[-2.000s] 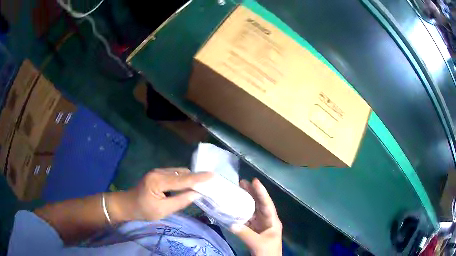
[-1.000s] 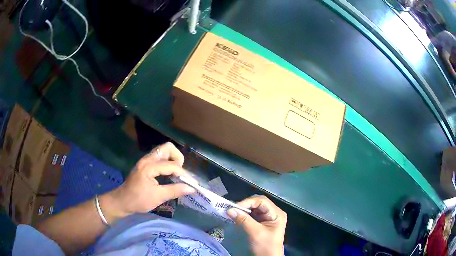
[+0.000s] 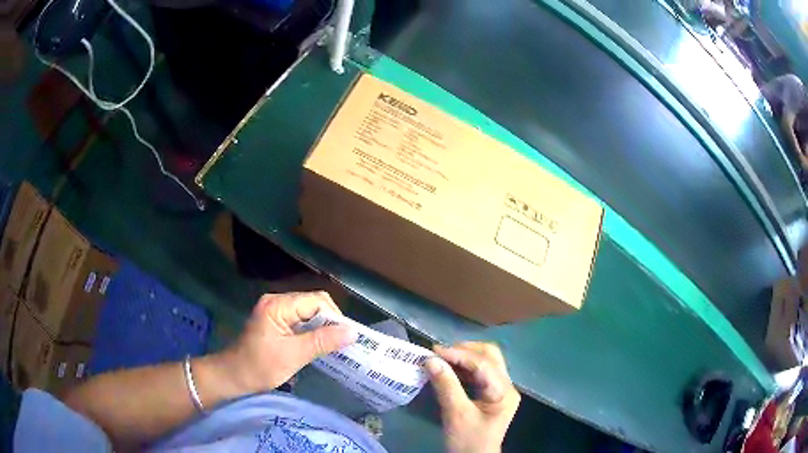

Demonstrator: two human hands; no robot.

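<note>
A white label strip [image 3: 376,364] with rows of black barcodes is stretched between my two hands, its printed side towards me. My left hand [image 3: 297,341] pinches its left end between thumb and fingers. My right hand [image 3: 470,389] pinches its right end. A closed brown product carton [image 3: 452,199] lies on the dark green table beyond my hands. Its upper face has print and an empty label frame. Neither hand touches the carton.
A bright green rail [image 3: 656,257] runs behind the carton, beside a dark conveyor [image 3: 567,106]. Stacked cartons [image 3: 53,274] stand on a blue pallet [image 3: 151,318] at lower left. A black object [image 3: 711,407] lies at the table's right end. A person's arm shows at far right.
The strip, first bundled in my hands, is now spread flat with its barcodes visible. The carton appears lower in view, and its label frame shows more clearly than at first.
</note>
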